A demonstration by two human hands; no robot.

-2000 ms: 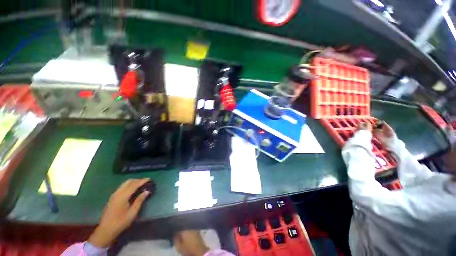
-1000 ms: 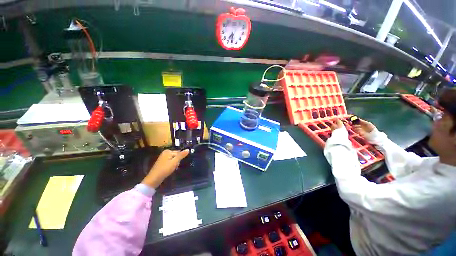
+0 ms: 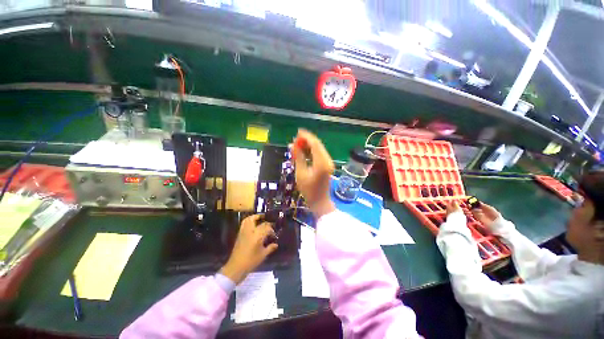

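Two black toggle-clamp fixtures stand side by side on the green bench. The left fixture (image 3: 199, 228) has its red handle (image 3: 194, 170) uncovered. My right hand (image 3: 314, 169) is raised and closed around the red handle (image 3: 302, 143) of the right fixture; only a bit of red shows between the fingers. My left hand (image 3: 251, 243) is low at the base of the right fixture (image 3: 286, 248), with its fingertips at the clamp's lower end. The fingers are curled around a dark spot; whether they hold a black piece cannot be told.
A blue control box (image 3: 367, 210) with a clear cylinder is right of my right arm. White sheets (image 3: 257, 296) lie at the bench edge. A yellowish slip (image 3: 106, 265) and pen (image 3: 75, 298) lie left. A grey instrument box (image 3: 119, 184) is left rear. A neighbour (image 3: 523, 285) works at red-orange trays (image 3: 427, 171).
My right hand has come up onto the right fixture's red handle. My left hand, holding a black piece at the bench edge two seconds ago, is at that fixture's base. The view has tilted up.
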